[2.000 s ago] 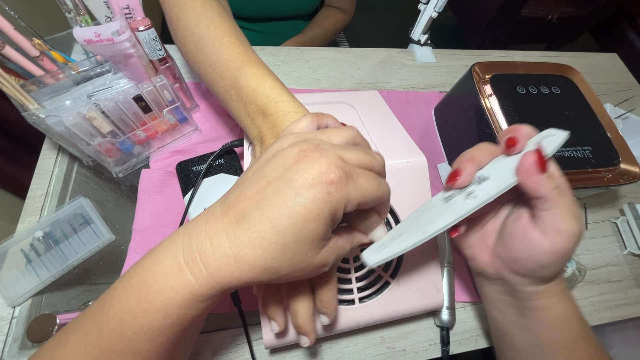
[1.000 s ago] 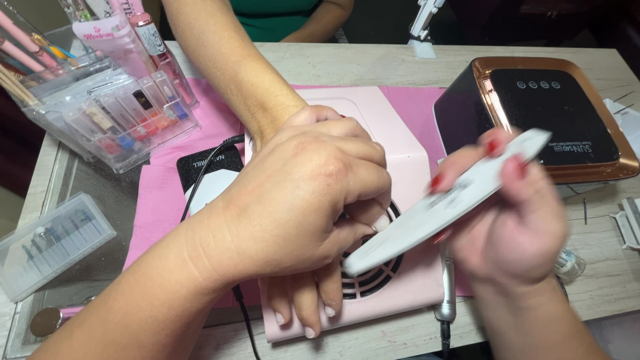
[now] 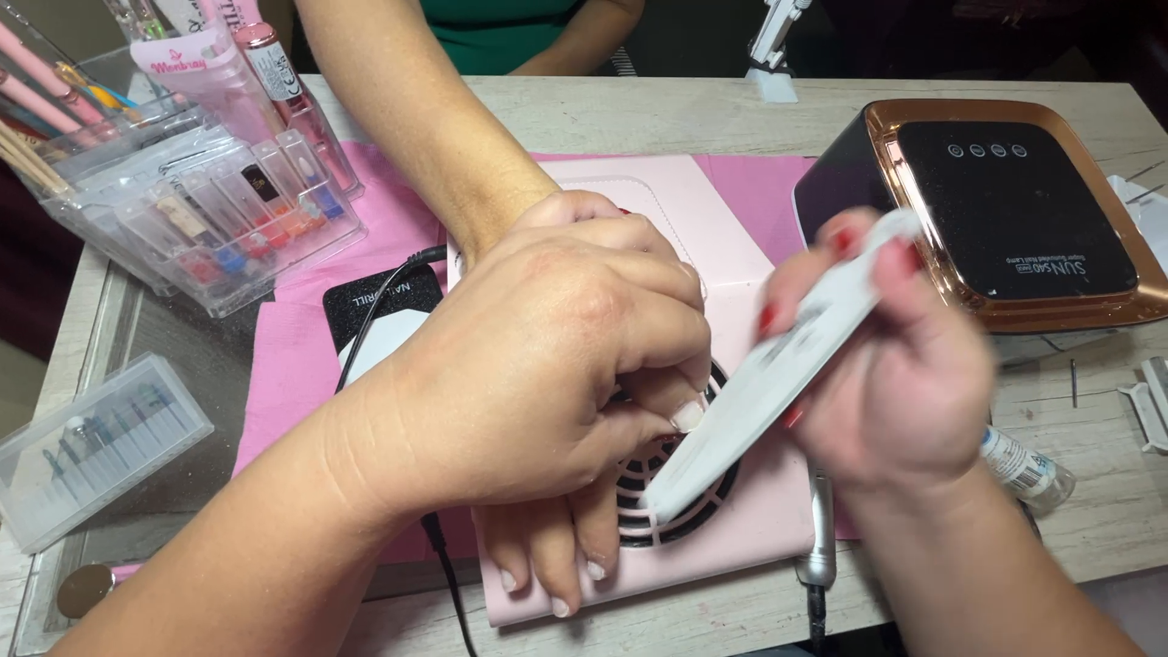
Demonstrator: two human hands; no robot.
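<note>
My left hand [image 3: 566,338] is closed around a finger of another person's hand [image 3: 552,543], whose pale fingernail pokes out at my fingertips. That hand rests palm down on a pink nail dust collector [image 3: 748,356] with a round black fan grille. In my right hand [image 3: 876,365], which has red nails and is blurred, is a white nail file [image 3: 776,365]. The file slants down to the left, its lower end over the grille and its edge close to the held fingernail; whether they touch I cannot tell.
A nail lamp [image 3: 1013,201] with a copper-coloured rim stands at the right. At the left are a clear organizer [image 3: 219,219] of nail supplies and a box of drill bits [image 3: 100,447]. A nail drill handpiece [image 3: 818,538] lies beside the collector, a small bottle [image 3: 1027,465] further right.
The nail file has shifted and changed its angle with my right hand, now steeper than a second ago. My left hand keeps its hold on the other person's finger.
</note>
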